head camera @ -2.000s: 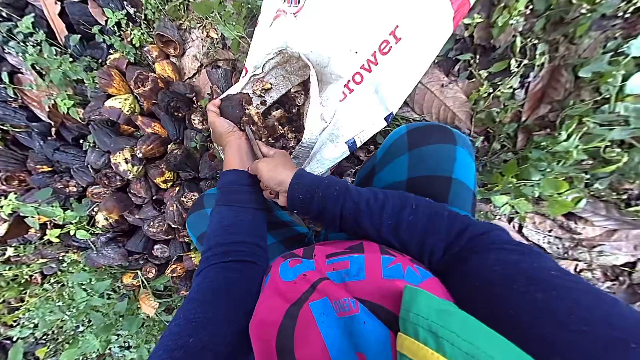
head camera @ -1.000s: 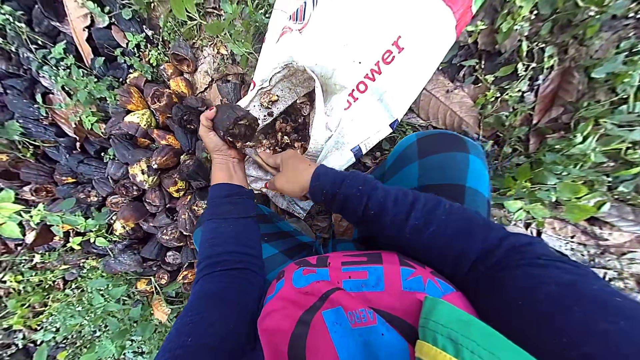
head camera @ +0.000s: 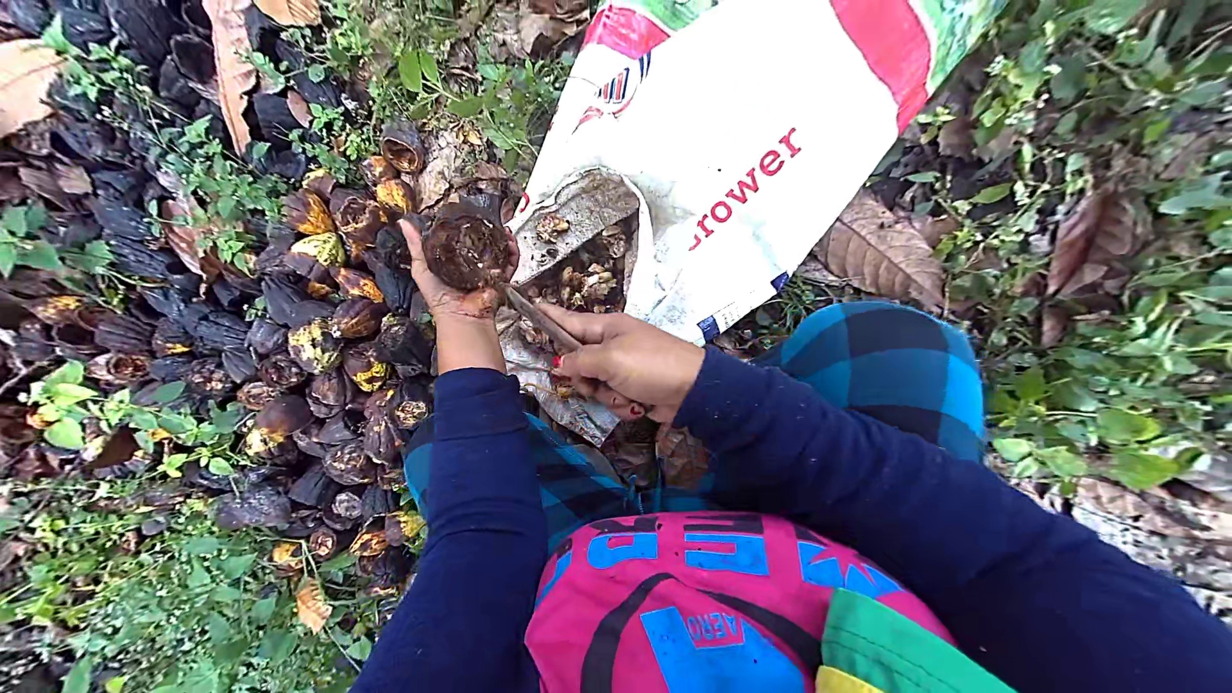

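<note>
A dark, hollow cacao pod half (head camera: 468, 252) rests in my left hand (head camera: 460, 298), its open side facing up toward the camera. My right hand (head camera: 626, 364) grips a narrow stick-like tool (head camera: 539, 318), whose far end is at the lower right rim of the pod; the tool's exact kind cannot be told. Just right of the pod lies a white woven sack (head camera: 731, 173) with its mouth open toward me. Wet cacao beans and pulp (head camera: 592, 279) show inside the mouth.
A heap of dark and yellow cacao husks (head camera: 327, 346) covers the ground at left. Green weeds (head camera: 1107, 385) and dry brown leaves (head camera: 884, 250) lie at right. My knee in checked cloth (head camera: 881, 371) is bent beside the sack's lower edge.
The pod half, over the sack's mouth two seconds ago, has moved left and turned its hollow toward the camera. The tool has drawn back from over the sack's mouth to the pod's lower rim.
</note>
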